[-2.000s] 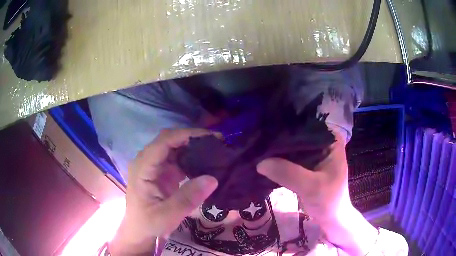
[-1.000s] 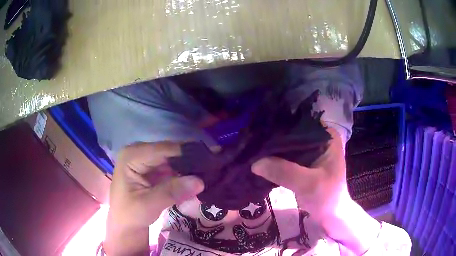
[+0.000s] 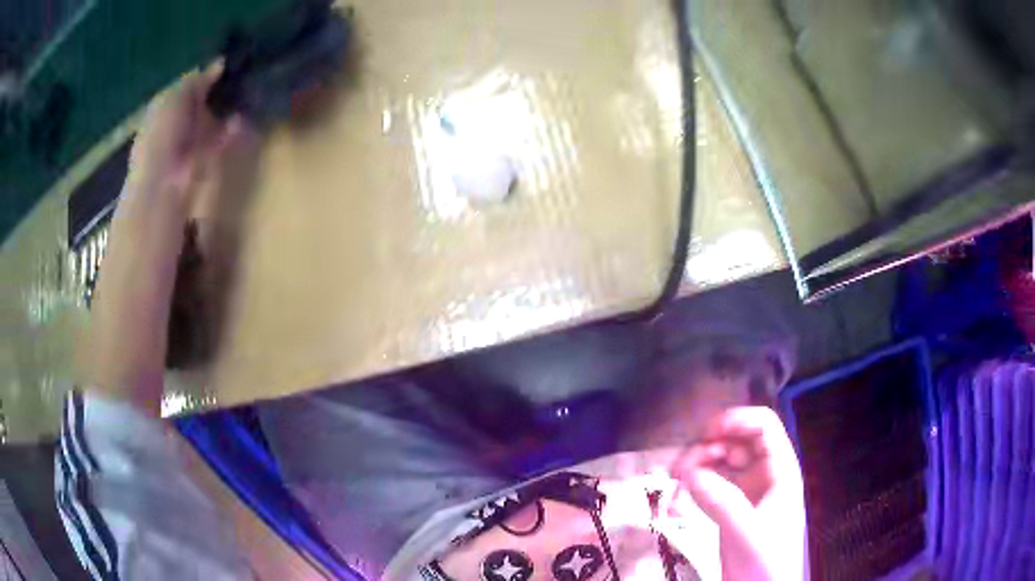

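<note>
My left hand [image 3: 193,131] is stretched out to the far left of the table, blurred, with its fingers closed at the edge of a black ragged piece [image 3: 289,62]. My right hand [image 3: 732,465] is low at the right over the lap, fingers loosely curled, no piece seen in it. Another dark clump [image 3: 193,306] lies on the table, partly hidden by my left forearm. A white bottle [image 3: 486,176] with a teal tip shows in glare on the table.
A black cable [image 3: 687,170] crosses the yellowish table. A flat black rectangle [image 3: 97,193] lies at the far left. A metallic-edged box [image 3: 783,244] is at the right. A blue-rimmed crate [image 3: 857,363] and a ribbed violet basket [image 3: 987,465] are at lower right.
The view has turned left and farther over the table. My left hand has moved from the lap to the far left. My right hand has let go of the black piece, which has left the lap.
</note>
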